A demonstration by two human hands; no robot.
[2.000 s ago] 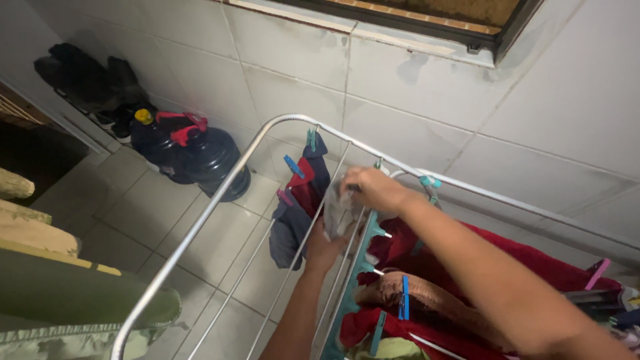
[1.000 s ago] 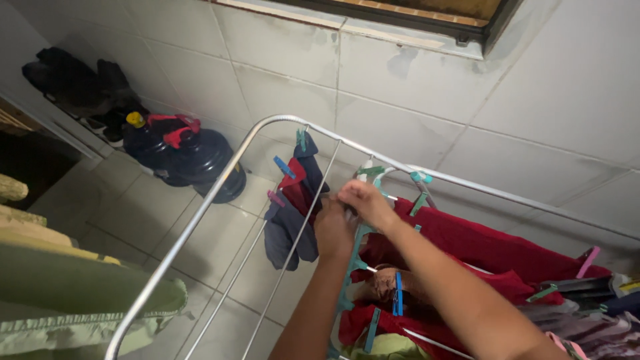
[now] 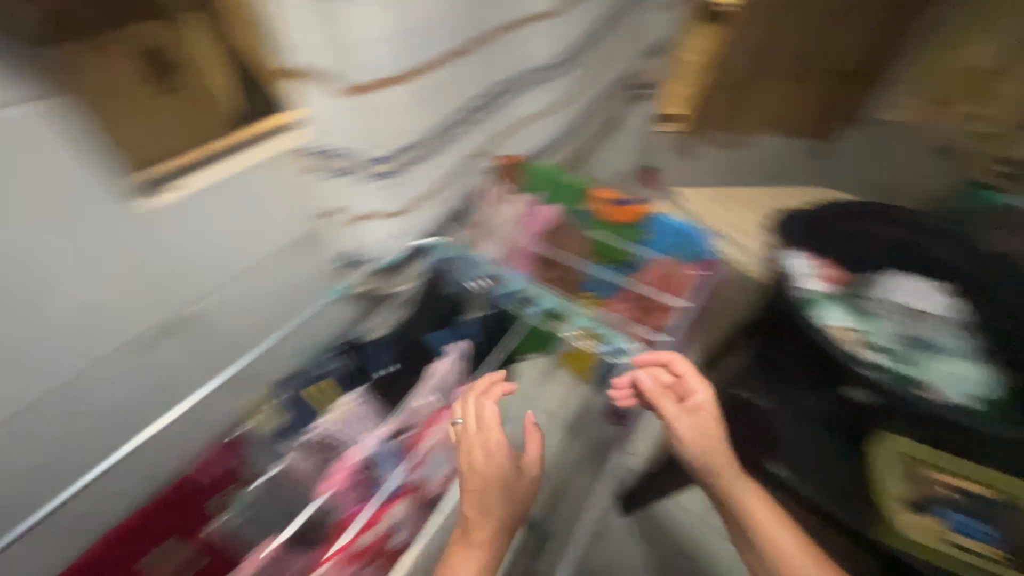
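Observation:
The picture is strongly blurred. My left hand (image 3: 498,460), with a ring on one finger, is raised over the drying rack with its fingers apart and nothing in it. To its right, my right hand (image 3: 672,408) is partly curled near the end of a teal rack bar (image 3: 552,312); whether it touches the bar or pinches anything is unclear. Pink and red laundry (image 3: 384,480) hangs on the rack just left of my left hand. Dark clothes (image 3: 400,344) hang farther back, beside the metal side rail (image 3: 168,432).
Colourful laundry (image 3: 592,232) hangs at the rack's far end. A large dark tub (image 3: 864,216) with light cloths (image 3: 912,336) stands at the right, above a greenish square container (image 3: 888,472). A tiled wall (image 3: 160,296) runs along the left.
The view has swung far round toward the rack's other end and the tub. My hands, close together at the rack a second ago, are now apart.

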